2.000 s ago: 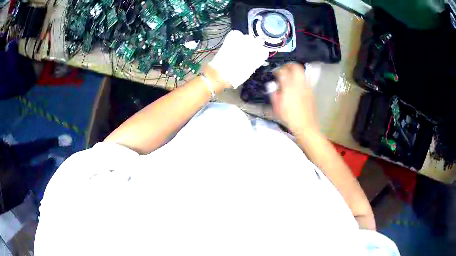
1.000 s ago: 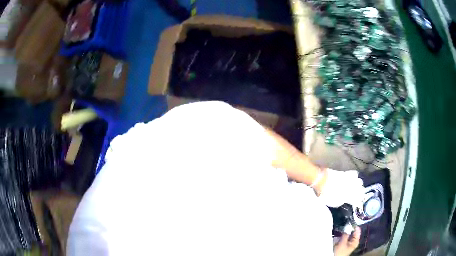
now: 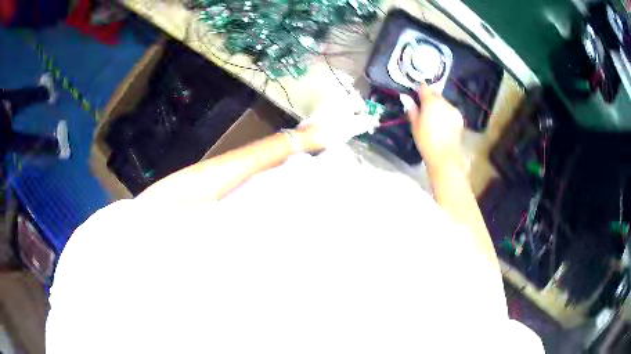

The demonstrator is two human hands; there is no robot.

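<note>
My gloved left hand [image 3: 335,114] is shut on a small green circuit board [image 3: 374,107], with red wire running from it. My right hand [image 3: 437,121] reaches over the speaker's lower edge; its fingertips are near the red wires, and whether they hold one is unclear. The front housing [image 3: 477,72] is black and lies flat, with the round silver speaker [image 3: 422,61] in it. A second black housing [image 3: 401,142] lies below it, partly hidden by both hands.
A tangled pile of green boards [image 3: 277,31] lies on the bench at upper left. Dark housings with red wires [image 3: 526,200] stand at right. The green conveyor [image 3: 533,48] runs beyond the bench. A carton of black parts [image 3: 173,114] stands at left.
The view has swung back toward the bench's right side. The green board now shows at my left fingertips. My right hand has come up to the speaker's edge.
</note>
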